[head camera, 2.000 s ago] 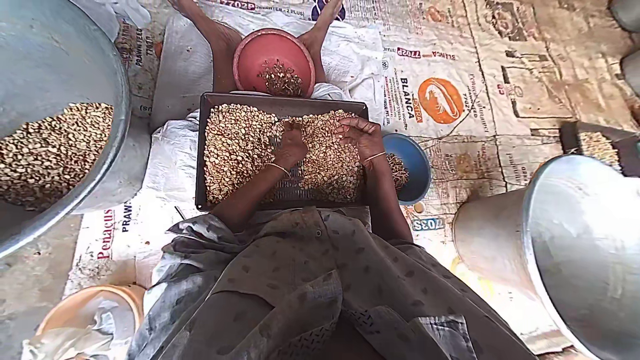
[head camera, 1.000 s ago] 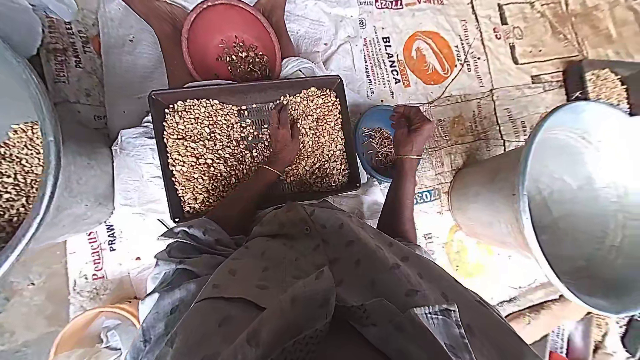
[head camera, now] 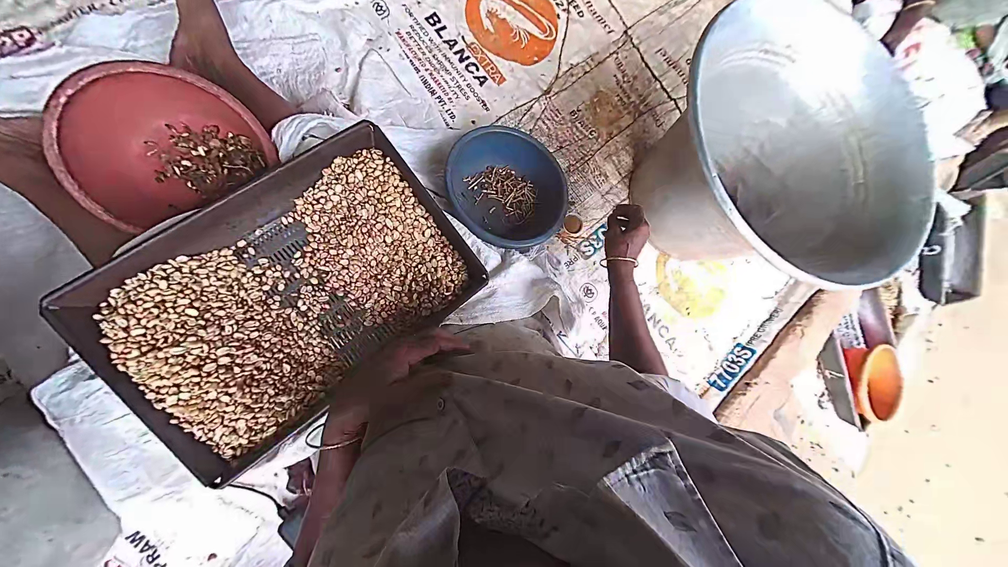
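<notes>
A dark rectangular tray with a slotted bottom lies tilted in view, bearing two heaps of light brown beans or kernels. At its near edge, my left hand lies against the grey patterned garment, fingers stretched; it is blurred and partly shaded. My right hand is curled above the printed sacks, between a blue bowl and a large metal tub; whether it holds anything cannot be seen. Thin stick-like bits lie in the blue bowl. A red bowl with dark flaky bits stands beyond the tray.
The large metal tub stands at the right, with a small round object beside the blue bowl. An orange container and another dark tray are farther right. Bare feet flank the red bowl. Part of a person shows at the upper right.
My left hand has moved from the slotted middle of the tray to its near edge. My right hand has left the blue bowl and is now nearer the metal tub. The view has turned rightward.
</notes>
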